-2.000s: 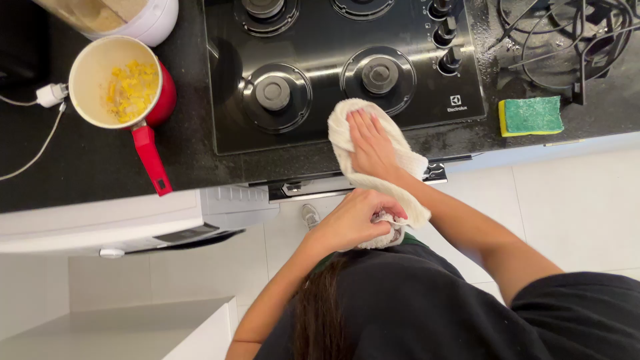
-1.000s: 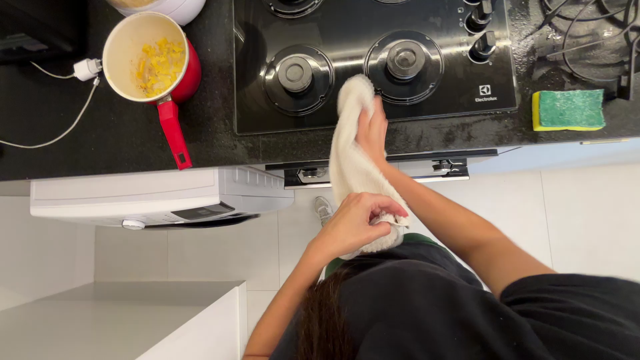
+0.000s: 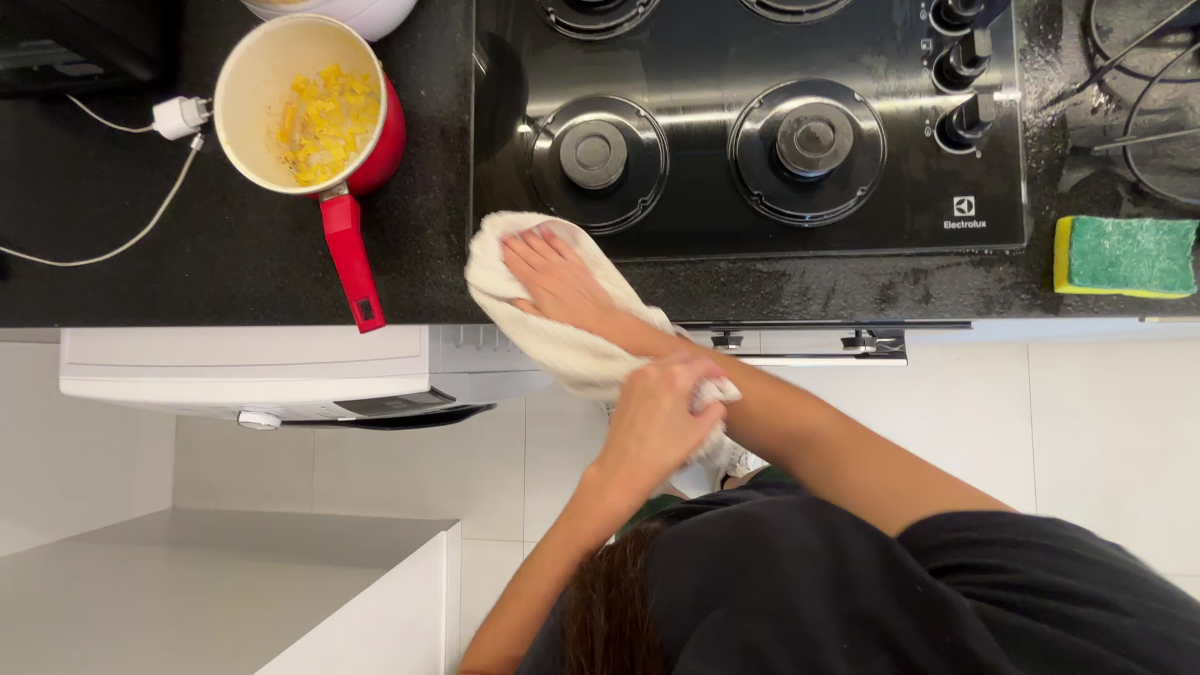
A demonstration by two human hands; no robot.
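A white cloth [image 3: 516,314] lies partly on the front left corner of the black glass Electrolux gas cooktop [image 3: 694,216] and the dark counter edge. My right hand [image 3: 562,281] rests flat on it, palm down with the fingers spread, pressing it against the surface. Nearer my body, my left hand [image 3: 666,408] is closed around the cloth's bunched other end, under my right forearm's line. Two burners [image 3: 593,155] without grates are just beyond the cloth.
Left of the cooktop stands a red saucepan [image 3: 392,141] with yellow bits inside, its handle toward the counter's front edge. A white charger [image 3: 178,118] with cable lies farther left. A green and yellow sponge [image 3: 1130,255] and black metal grates [image 3: 1148,141] are at the right.
My right hand has moved left with the cloth, from the front of the cooktop between the two near burners to its front left corner. My left hand still grips the cloth's other end.
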